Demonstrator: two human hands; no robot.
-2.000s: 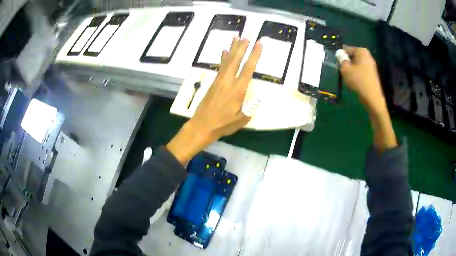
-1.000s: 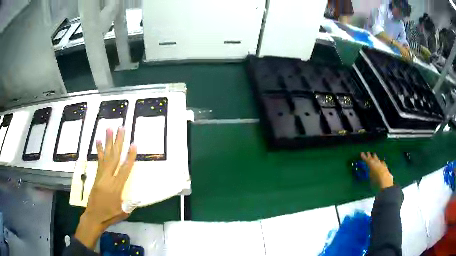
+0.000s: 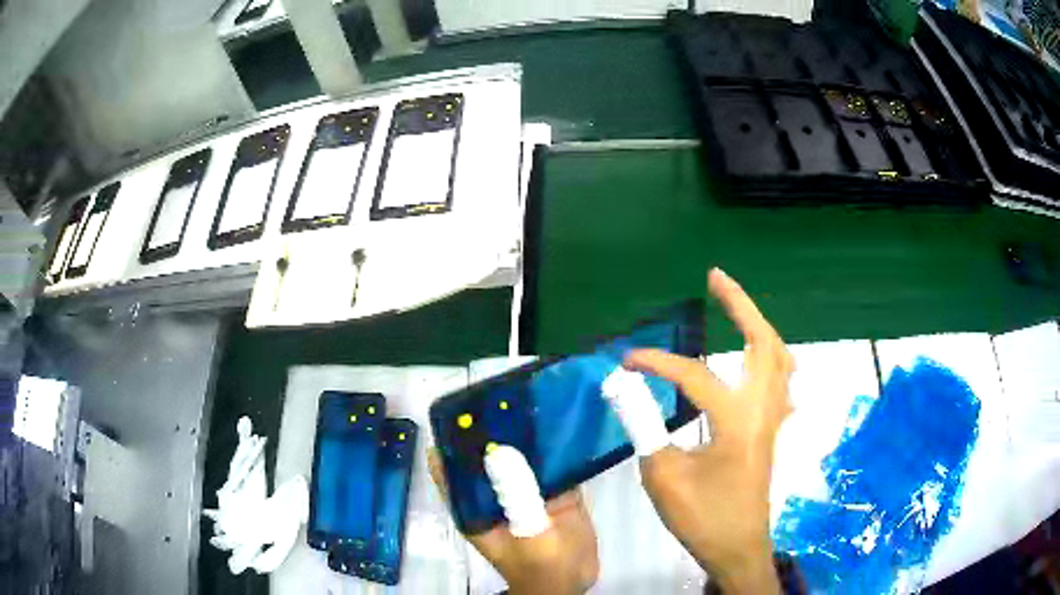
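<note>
A blue-filmed phone housing (image 3: 570,407) is held tilted over the near mat, its black end with yellow dots to the left. My left hand (image 3: 535,546) grips that end from below, its white-cotted thumb on the face. My right hand (image 3: 727,442) is over the other end, a white-cotted thumb and a finger at the blue face and another finger raised; whether it pinches film is unclear. Two more blue-filmed housings (image 3: 349,465) lie overlapping on the mat at left. Several black middle frames (image 3: 448,157) lie in a row on the white platform (image 3: 465,250).
Crumpled blue film (image 3: 895,465) lies on the white mat (image 3: 843,366) at right. A crumpled white heap (image 3: 250,500) is at left. Black moulded trays (image 3: 756,128) stand at the back right. A small dark part (image 3: 1025,262) lies on the green surface. Grey machine (image 3: 128,430) at left.
My left hand has left the platform and now holds a blue-filmed housing. My right hand has come in from the right to that housing. The view has shifted; the frames remain on the platform.
</note>
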